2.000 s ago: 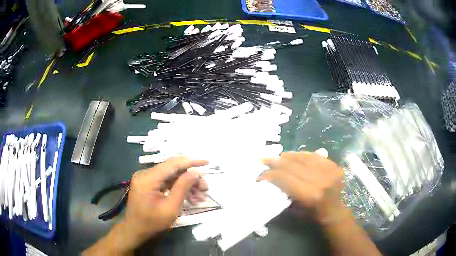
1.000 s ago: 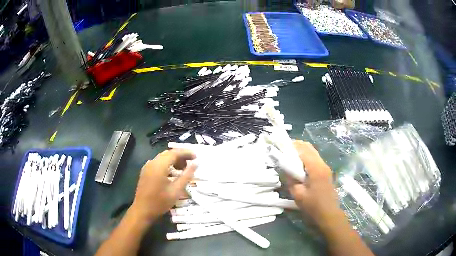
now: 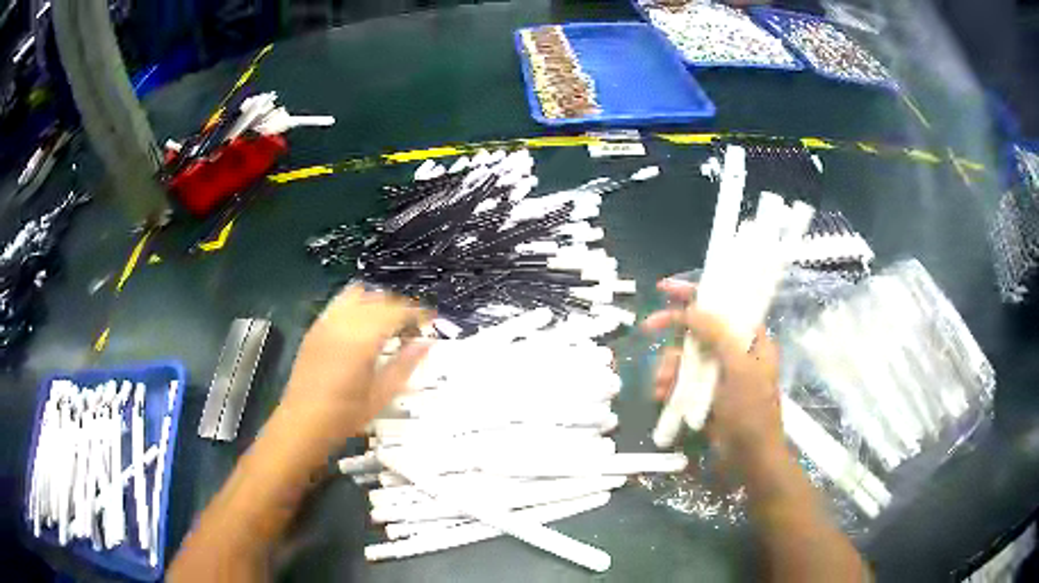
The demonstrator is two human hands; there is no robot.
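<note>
My right hand (image 3: 729,359) holds a bunch of white sleeves (image 3: 746,268) upright, raised above the table's right side. My left hand (image 3: 359,347) is blurred at the upper left edge of the pile of white rods (image 3: 501,410). Its fingers are slightly curled, and whether it grips a rod cannot be told. The rods lie mostly crosswise, with one slanting over the others at the front. Behind them is a heap of black inner assemblies (image 3: 456,245) with white ends.
A clear plastic bag (image 3: 900,353) with sleeves lies right. A blue tray (image 3: 171,456) of rods and a grooved metal block (image 3: 236,378) are at left. A red holder (image 3: 228,173) stands by the post (image 3: 108,108). Stacked black parts (image 3: 837,233) and blue trays (image 3: 655,91) are behind.
My right hand has lifted the sleeve bunch up and right, away from the pile. My left hand has moved up and left along the pile. The view has shifted slightly.
</note>
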